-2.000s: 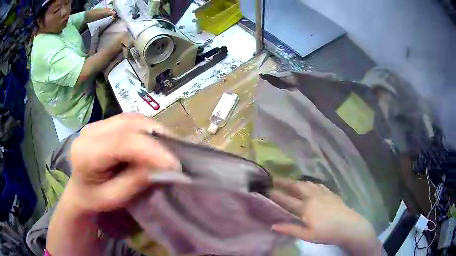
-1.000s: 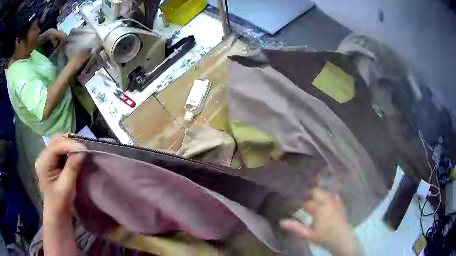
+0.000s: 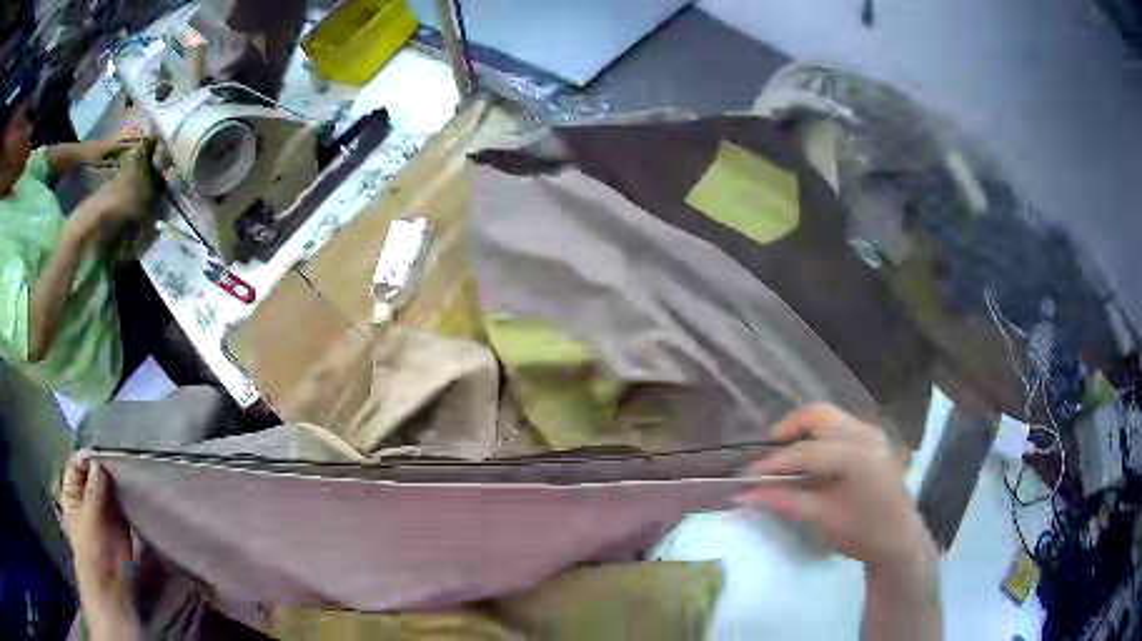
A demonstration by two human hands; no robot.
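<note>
A grey-mauve garment panel (image 3: 413,532) is stretched sideways across the front, with a dark straight seam along its top edge. My left hand (image 3: 98,532) grips its left end near the picture's left side. My right hand (image 3: 833,482) holds the edge at the right end between thumb and fingers. Olive cloth (image 3: 614,601) shows under the panel. Behind it lies a larger grey-brown cloth (image 3: 601,269) with a yellow-green patch (image 3: 748,192) on its dark part.
A beige sewing machine (image 3: 226,157), red snips (image 3: 232,284) and a yellow bin (image 3: 360,38) are at the back left. A white bottle-like object (image 3: 401,266) lies on tan cardboard (image 3: 294,351). A person in light green (image 3: 63,269) sits far left. Cables (image 3: 1039,376) hang at the right.
The panel is now pulled straight and level between my hands. My right hand has moved up and closed on its edge. The view has shifted, so the background sits further left.
</note>
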